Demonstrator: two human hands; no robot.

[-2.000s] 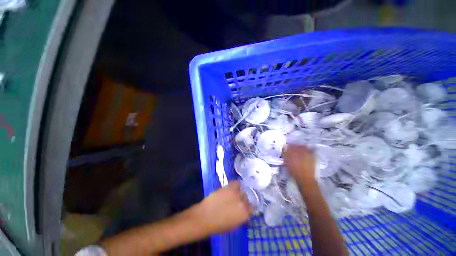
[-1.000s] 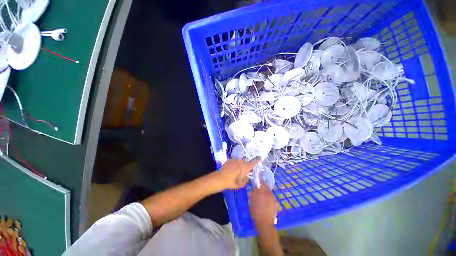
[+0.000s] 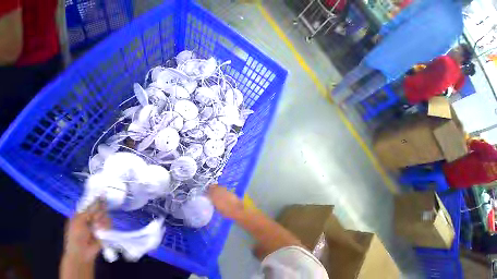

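A blue lattice crate (image 3: pixel 261 95) holds a heap of white round discs (image 3: pixel 187 109) with white cables tangled among them. My left hand (image 3: pixel 87 226), blurred, is at the crate's near left edge and grips a bunch of white discs (image 3: pixel 124 177) with white cables and connectors hanging below. My right hand (image 3: pixel 224 200), also blurred, is over the crate's near right rim. Its fingertips are beside a white disc (image 3: pixel 197 211); whether it holds this disc cannot be told.
Open cartons (image 3: pixel 349 248) stand on the floor at the lower right. A yellow line (image 3: pixel 305 68) crosses the grey floor. Workers in blue (image 3: pixel 414 38) and red, with more cartons, are at the right. A person in red (image 3: pixel 41 32) and another blue crate (image 3: pixel 98 19) are at the upper left.
The view has swung right, so the crate now lies at the left and the green bench is out of view. My hands have moved apart; a bunch of discs is now in my left hand.
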